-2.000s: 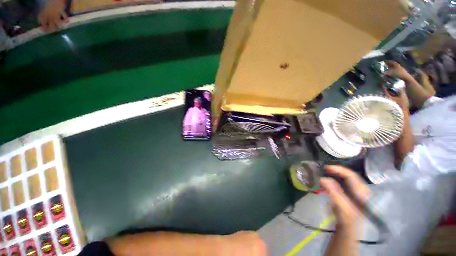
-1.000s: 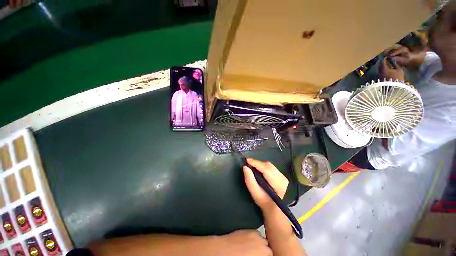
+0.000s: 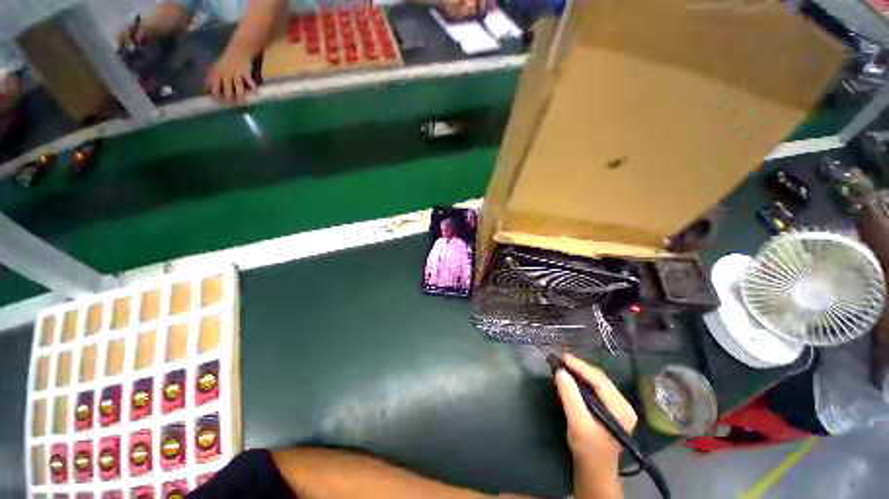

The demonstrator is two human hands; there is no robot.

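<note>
My right hand (image 3: pixel 597 414) holds the black soldering iron (image 3: pixel 614 426) like a pen. Its tip points at the silver-speckled, solder-spattered plate (image 3: pixel 512 326) in front of the black fume extractor fan (image 3: pixel 560 278). My left forearm reaches in along the bottom edge; the left hand itself is cut off or hidden at the bottom edge, so its grip does not show. The tip-cleaning pot (image 3: pixel 679 400) stands right of my right hand. Thin solder wire strands (image 3: pixel 604 329) lie before the fan. The white parts tray (image 3: pixel 234 341) at the left holds red-and-black parts (image 3: pixel 141 398) in its nearer rows.
An upright smartphone (image 3: pixel 450 251) leans by the tall cardboard box (image 3: pixel 663 127). A white desk fan (image 3: pixel 814 289) stands at the right. The green conveyor (image 3: pixel 341 185) runs behind the bench. Beyond it, a person's hand (image 3: pixel 232 76) rests by a board of red parts (image 3: pixel 341 37).
The right hand moved from beside the cleaning pot to the spattered plate with the iron. The view has since shifted, showing more of the tray and the far bench.
</note>
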